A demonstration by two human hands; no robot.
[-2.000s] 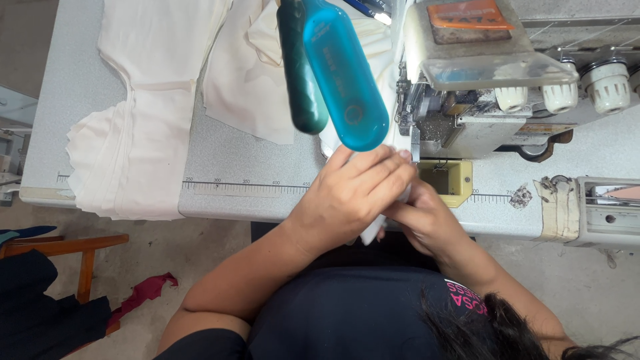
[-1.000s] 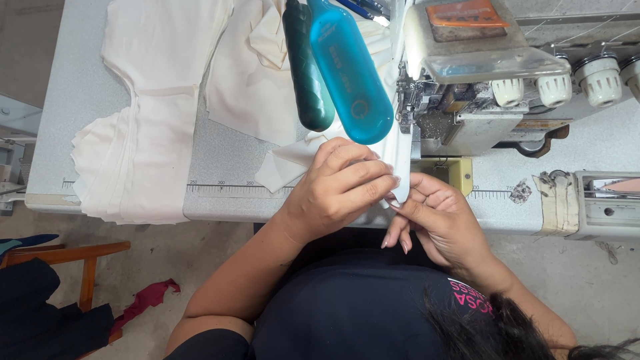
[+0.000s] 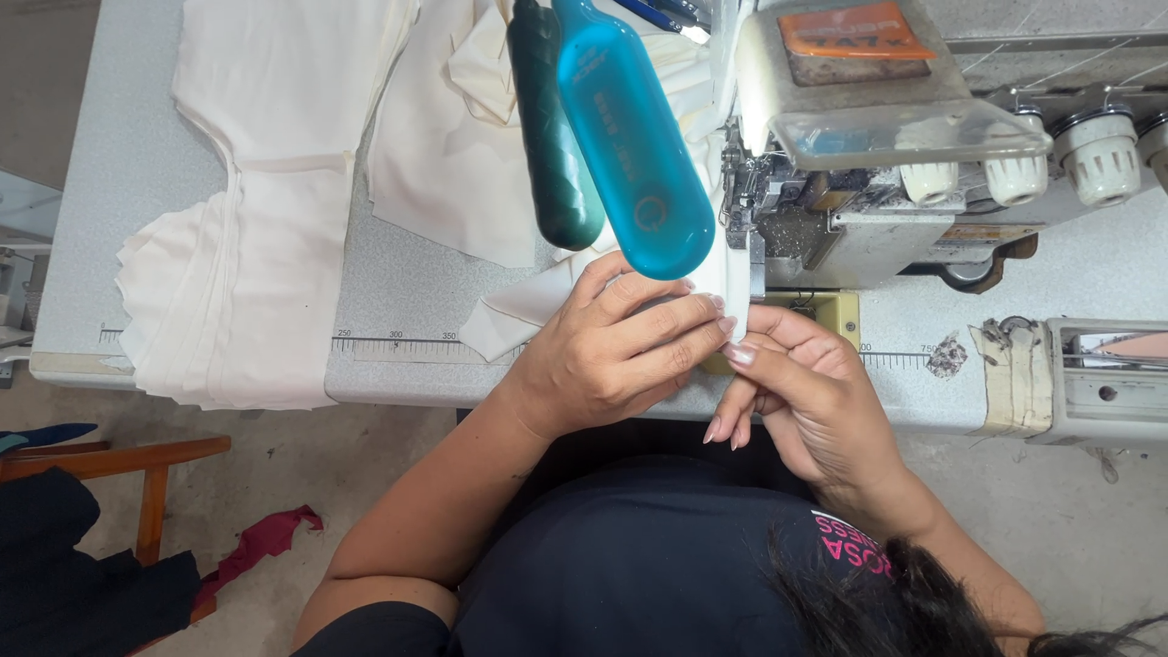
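Note:
An overlock sewing machine (image 3: 821, 173) stands at the upper right, with white fabric (image 3: 735, 283) running down from beside its needle and presser-foot area. My left hand (image 3: 620, 347) presses on this fabric, its fingertips at the strip's lower end. Pinched between thumb and fingers of my right hand (image 3: 803, 392) is the edge of the same strip, just below the machine's front. The two hands nearly touch. A folded corner of white fabric (image 3: 511, 315) sticks out left of my left hand. Part of the cloth is hidden under my fingers and a blue translucent lamp-like piece (image 3: 639, 146).
A dark green rounded piece (image 3: 557, 137) is beside the blue one. Stacked white fabric pieces (image 3: 265, 228) hang over the table edge at left; more cloth (image 3: 456, 173) lies behind. Blue-handled tool (image 3: 652, 14) at top. A wooden chair (image 3: 151, 511) with dark cloth stands lower left.
Two seconds ago my hands were closer together over bunched fabric; the strip now hangs straighter by the machine. A fabric corner has come into sight left of my left hand.

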